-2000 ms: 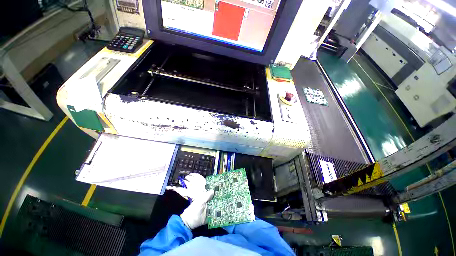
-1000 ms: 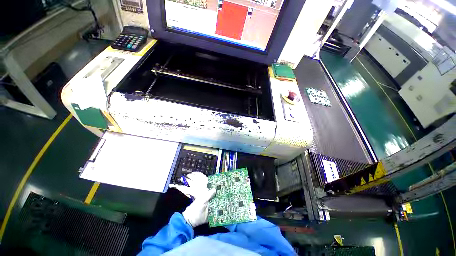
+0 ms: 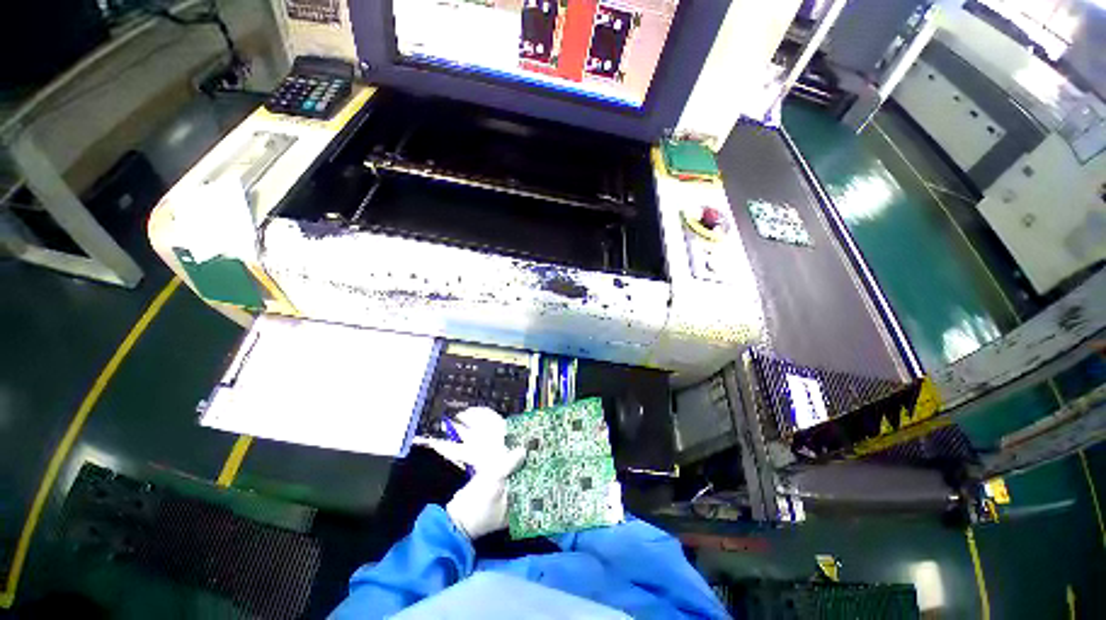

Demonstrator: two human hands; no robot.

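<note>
A populated green circuit board [image 3: 562, 468] is held tilted above the lap, in front of the shelf. My left hand [image 3: 483, 470], in a white glove, grips its left edge with the thumb over the face. A blue pen [image 3: 451, 429] sticks out between the fingers of the same hand. My right hand [image 3: 616, 500] is mostly hidden behind the board; only a bit of white glove shows at its lower right edge, above the blue sleeve.
The inspection machine's worn cream front [image 3: 461, 288] lies ahead, below a monitor [image 3: 534, 91]. The shelf holds a record sheet [image 3: 321, 385], keyboard [image 3: 479, 388], pen tray [image 3: 556, 380] and mouse pad [image 3: 640, 418]. Another board [image 3: 779, 223] lies on the conveyor [image 3: 807, 297]. Black racks [image 3: 194, 539] stand low at left.
The monitor picture has changed: dark chip images now flank a narrower red block. The board and my left hand have shifted very slightly; the grip looks the same.
</note>
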